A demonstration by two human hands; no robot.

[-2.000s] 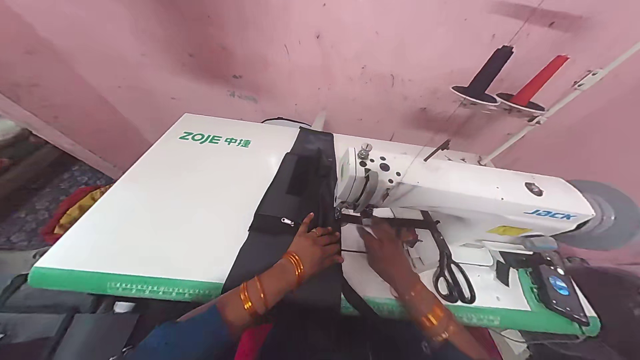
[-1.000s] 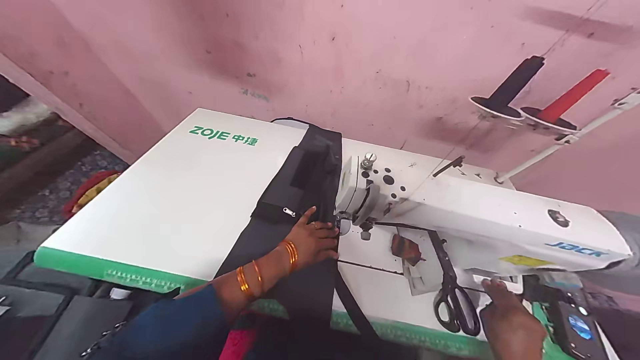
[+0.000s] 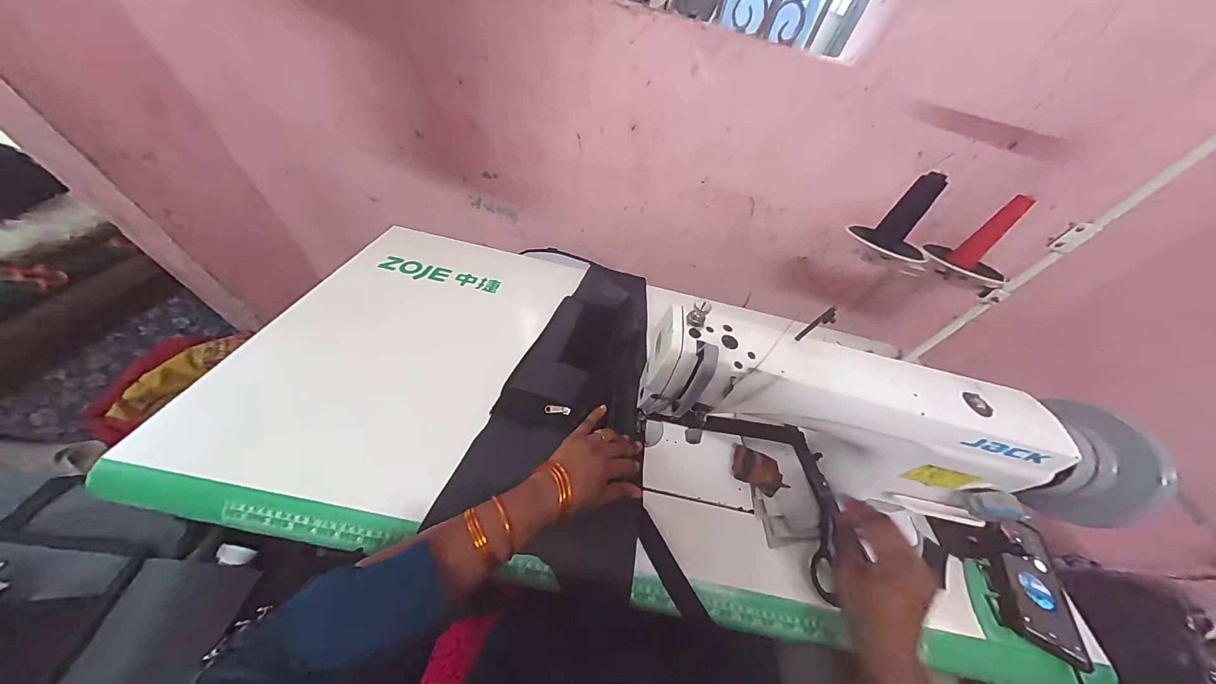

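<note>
My left hand (image 3: 603,461) lies with spread fingers on black fabric (image 3: 570,389) just left of the presser foot (image 3: 655,418) of a white Jack sewing machine (image 3: 855,389). A small zipper pull (image 3: 558,409) shows on the fabric. To the right, my right hand (image 3: 883,570) is blurred beside black-handled scissors (image 3: 823,575), partly hidden; whether it grips anything cannot be told. A narrow black strip (image 3: 760,427) runs from the foot area rightward, then bends down towards the scissors. Another black strap (image 3: 670,565) hangs over the table's front edge.
The white table (image 3: 313,380) has a green front edge. A smartphone (image 3: 1040,589) lies at its right end, below the handwheel (image 3: 1102,461). Black (image 3: 912,217) and red (image 3: 993,233) thread cones stand behind the machine. A small clear packet (image 3: 788,513) lies left of the scissors.
My right hand has moved from beside the needle area to the right, near the scissors and phone, and is now beside the scissors. My left hand has stayed on the black fabric.
</note>
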